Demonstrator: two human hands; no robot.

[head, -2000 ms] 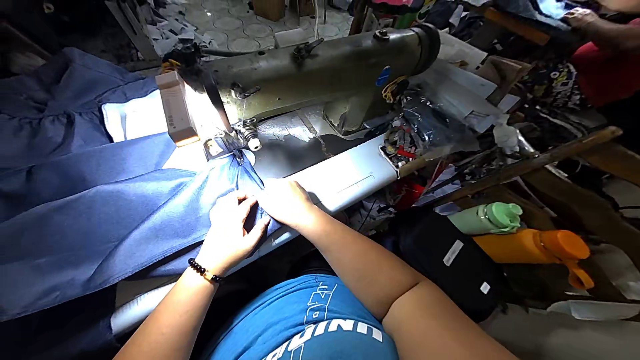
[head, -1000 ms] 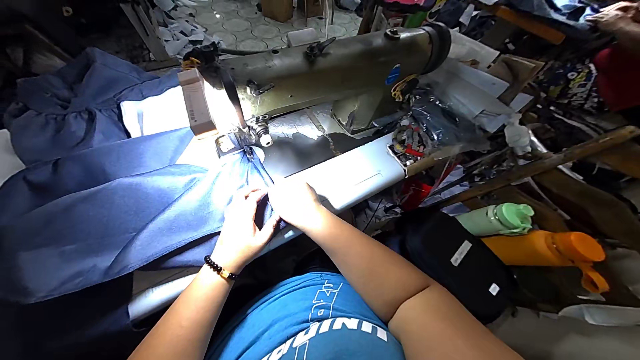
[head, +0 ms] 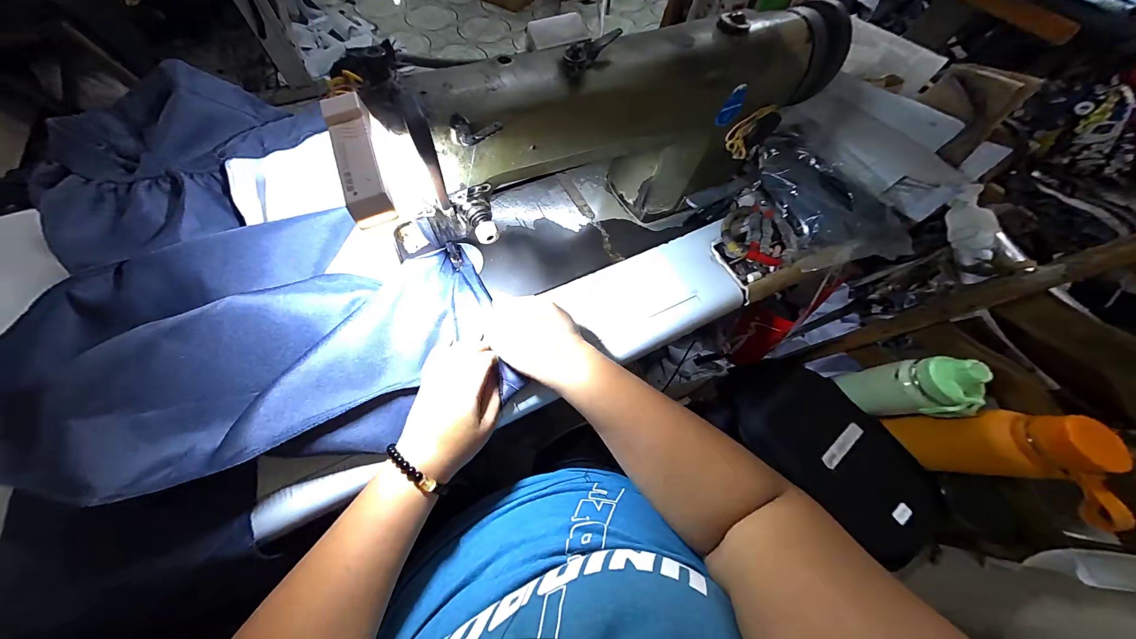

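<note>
Navy fabric [head: 222,355] spreads over the left of the table, and its gathered end lies under the presser foot [head: 454,256] of an olive-green industrial sewing machine [head: 621,80]. My left hand [head: 453,395], with a beaded bracelet at the wrist, pinches the fabric just in front of the foot. Beside it and touching it, my right hand [head: 537,342] grips the same fabric edge; glare washes out its fingertips. A small cardboard box [head: 357,160] is at the machine's head, close to the needle area, which is brightly lit.
An open compartment with small tools and a red item [head: 759,248] sits at the table's right end, by a clear plastic bag [head: 825,195]. A black bag [head: 834,453], a green bottle [head: 914,386] and an orange bottle [head: 1012,444] lie at lower right. A wooden rail [head: 941,306] crosses behind them.
Both hands stay on the fabric in front of the presser foot, with little plain movement. The view has shifted slightly.
</note>
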